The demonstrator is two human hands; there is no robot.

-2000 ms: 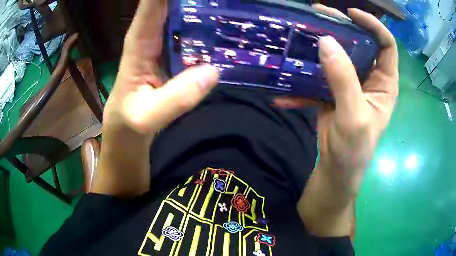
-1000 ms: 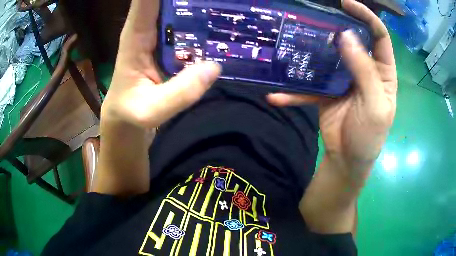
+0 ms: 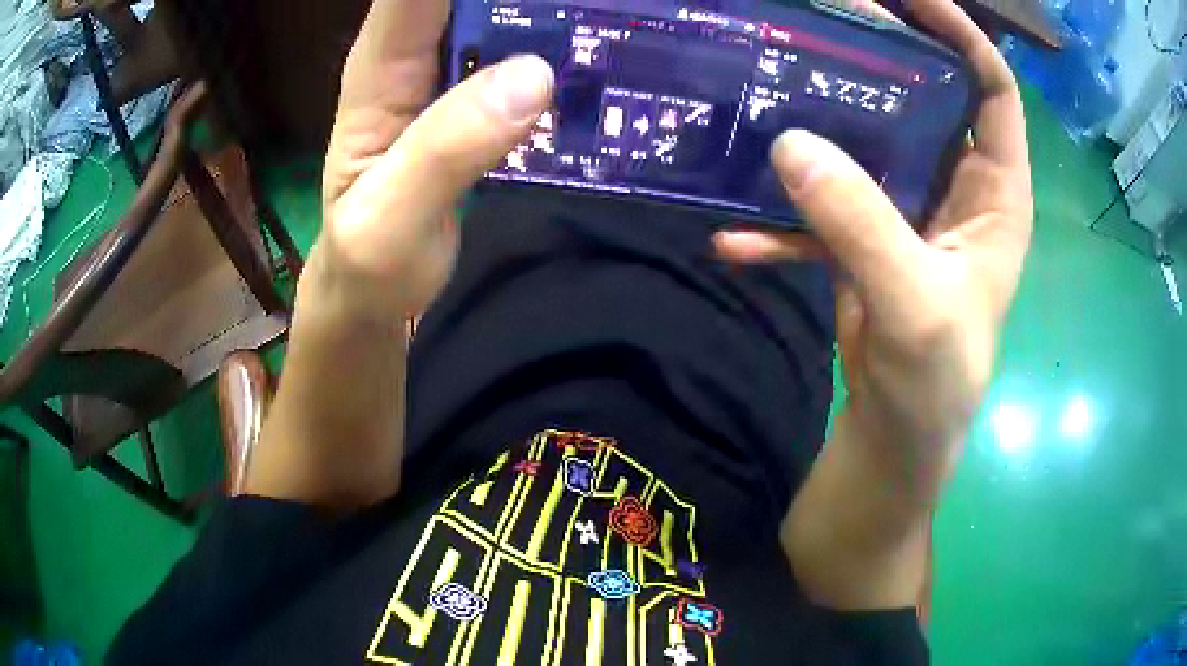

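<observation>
A smartphone [image 3: 651, 111] is held sideways at the top of the view, its upper edge partly cut off. Its lit screen shows a dark purple-blue menu with small weapon-like pictures and panels. My left hand [image 3: 391, 195] grips the phone's left end, its thumb over the left part of the screen. My right hand [image 3: 918, 273] grips the right end, its thumb over the right part of the screen and one finger under the lower edge. The other fingers are mostly hidden behind the phone.
A black T-shirt [image 3: 599, 351] with a yellow pattern covers the wearer's body below the phone. A wooden armchair [image 3: 169, 286] stands at left on the green floor [image 3: 1041, 520]. A whitish heap [image 3: 39, 156] lies at upper left. Blue plastic [image 3: 1074, 72] is at upper right.
The left thumb has moved up over the screen. The right thumb has moved left and down. The phone has shifted slightly up and right, and the menu on the screen differs.
</observation>
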